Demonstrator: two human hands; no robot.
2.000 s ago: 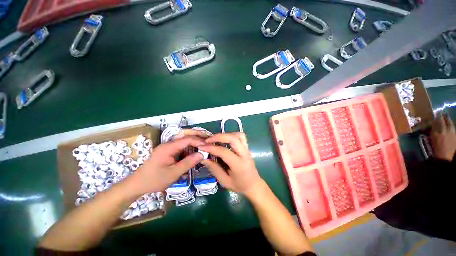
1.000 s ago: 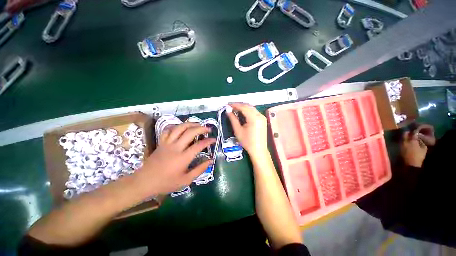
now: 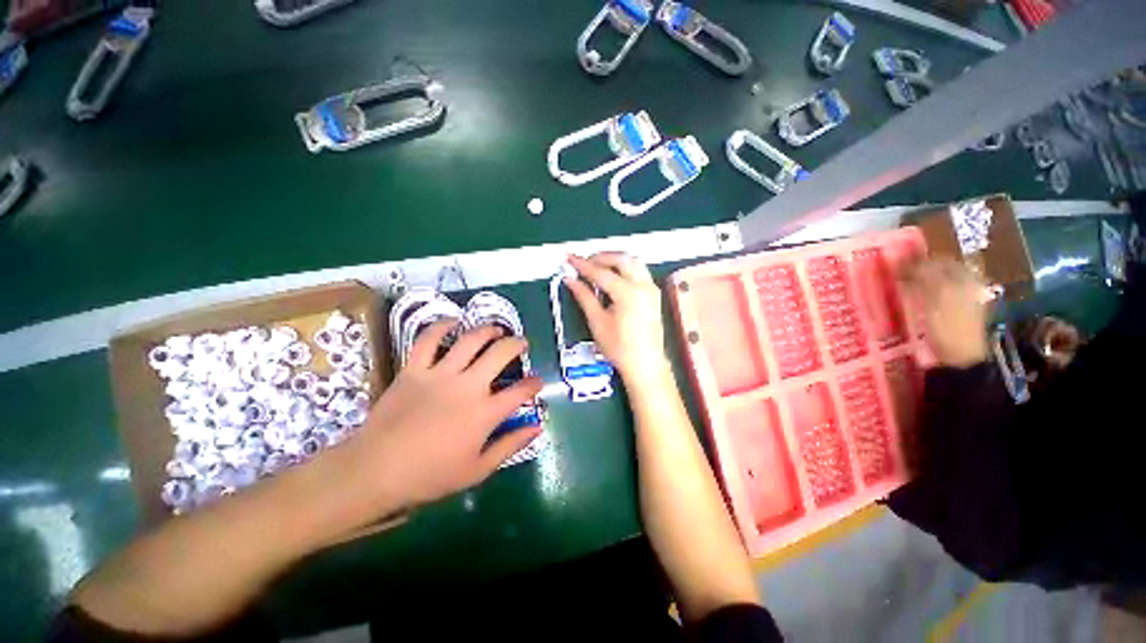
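Several loop units [image 3: 424, 305] with blue-and-white ends lie stacked side by side in front of me. My left hand [image 3: 459, 396] lies over them with spread fingers and covers their middle; whether it grips any cannot be told. A single loop unit [image 3: 586, 374] lies to their right, its blue end towards me. My right hand [image 3: 612, 308] has its fingertips on the rounded far end of this loop, at a small white fitting [image 3: 569, 270]. An open carton [image 3: 377, 308] of white fittings stands left of my left hand.
A salmon-pink compartment tray [image 3: 721, 398] lies to my right, with small shiny parts in several pockets. Another person's hand [image 3: 951, 308] is over its right edge, near a second carton [image 3: 1013, 245]. Loop units [image 3: 657, 176] lie scattered beyond the pale edge strip. A slanting grey post [image 3: 880, 138] stands ahead.
My hands have parted from the small piece they held together. The single loop now lies apart from the stack under my right hand. The neighbour's hand has moved over the tray.
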